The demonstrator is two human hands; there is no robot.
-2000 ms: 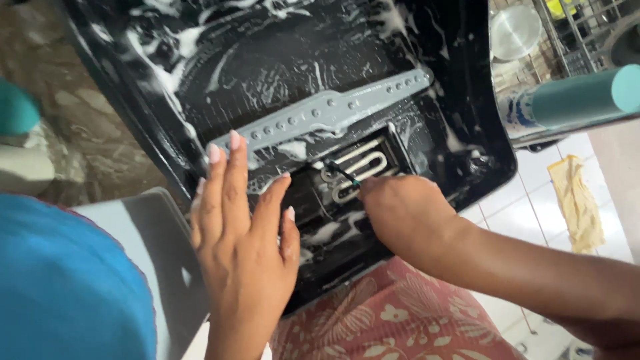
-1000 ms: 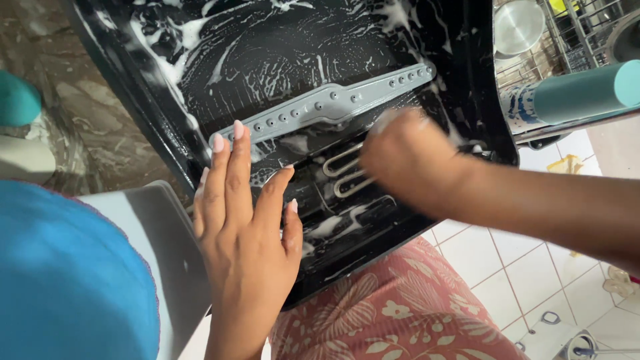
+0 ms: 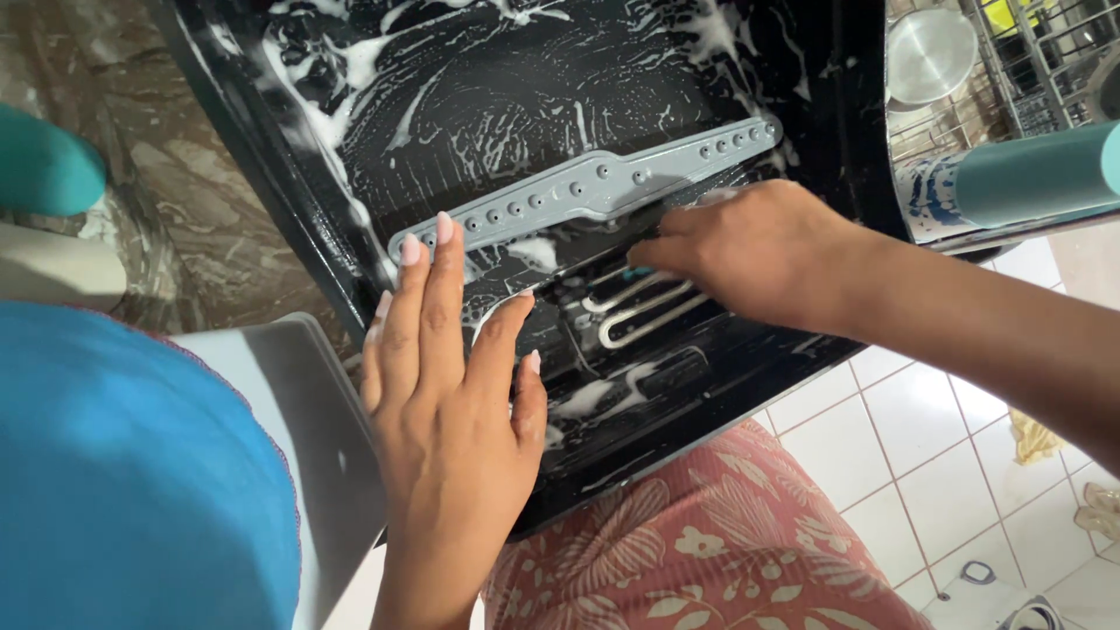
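A black plastic tub-like appliance interior (image 3: 542, 114), streaked with white suds, fills the middle of the view. Across it lies a grey spray arm (image 3: 569, 188) with rows of small holes. My left hand (image 3: 455, 385) is spread with its fingertips on the arm's left end and holds nothing. Beside a looped pale metal heating element (image 3: 643, 319), my right hand (image 3: 752, 254) is closed around something small; a teal bit shows at its fingertips and some foam above its fingers. The held thing is mostly hidden.
A teal cylinder (image 3: 1032, 179) lies at the right, below a metal cup (image 3: 932, 57) and wire rack (image 3: 1041, 52). Blue cloth (image 3: 131, 472) and a grey-white panel (image 3: 306, 420) are at left. Brown marbled surface (image 3: 157, 166) is behind. White floor tiles (image 3: 927, 420) show lower right.
My right hand has moved about over the area of the looped element; it was lower against it two seconds ago. My left hand has stayed on the spray arm's left end.
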